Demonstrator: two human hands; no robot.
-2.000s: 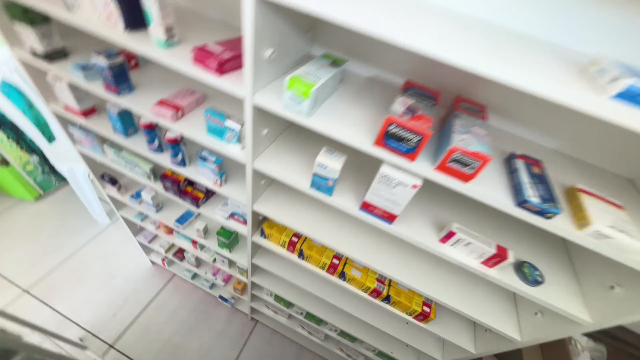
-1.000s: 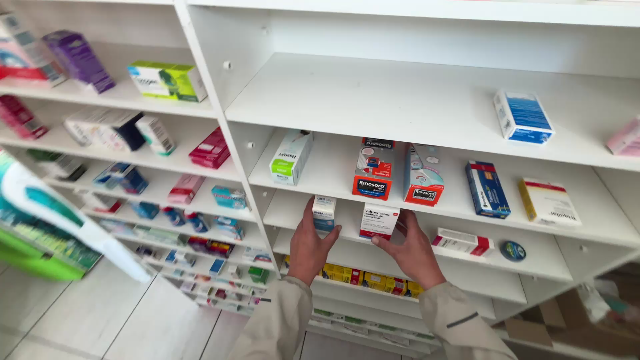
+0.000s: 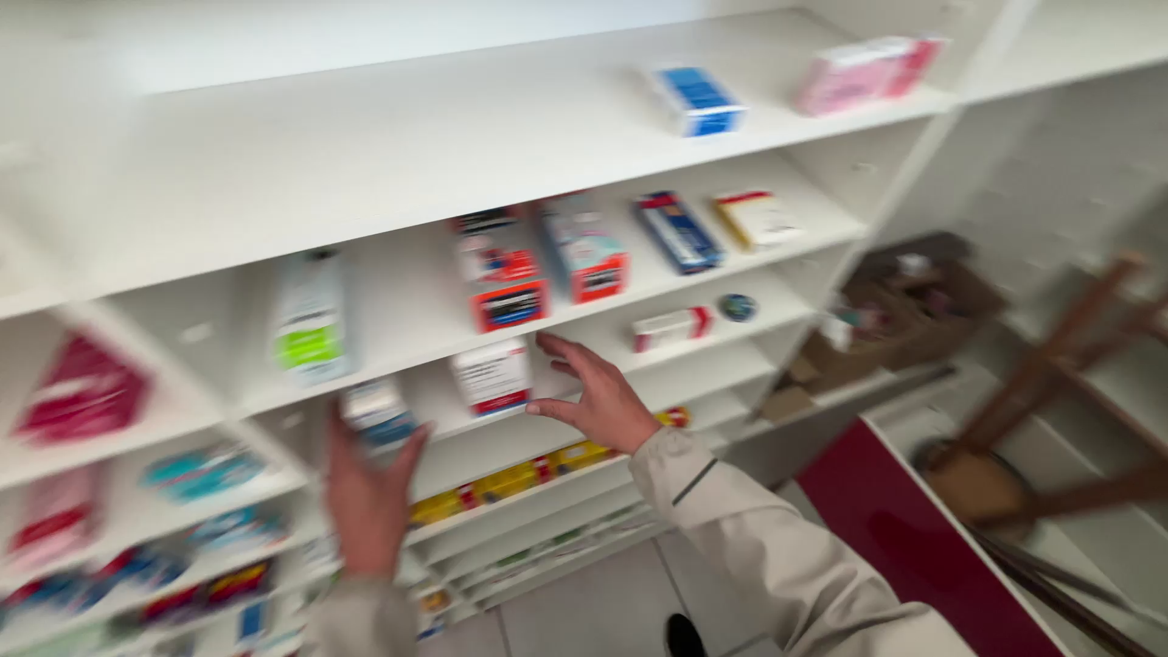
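Observation:
My left hand (image 3: pixel 372 493) is around a small white-and-blue box (image 3: pixel 379 412) at the left of a lower white shelf, thumb on one side and fingers on the other; blur hides whether it grips the box. Just right of a white box with a red band (image 3: pixel 493 376), on the same shelf, is my right hand (image 3: pixel 598 397), its fingers apart and nothing between them. One shelf up lie a white-and-green box (image 3: pixel 312 319), a red-and-black box (image 3: pixel 502 274), a red-and-pale box (image 3: pixel 586 251), a dark blue box (image 3: pixel 680 233) and a white-and-yellow box (image 3: pixel 756 219).
A white-and-red box (image 3: pixel 672 328) and a round tin (image 3: pixel 737 307) lie to the right. Yellow boxes (image 3: pixel 511 476) line a lower shelf. Cardboard boxes (image 3: pixel 885 319), a red panel (image 3: pixel 922 538) and a wooden stool (image 3: pixel 981 493) stand at right. Blue-and-white (image 3: pixel 701 100) and pink (image 3: pixel 867 75) boxes lie above.
Both hands have come into view since two seconds ago. My right hand, at the white-and-red-banded box a second ago, is now apart from it on the right. The view has turned right.

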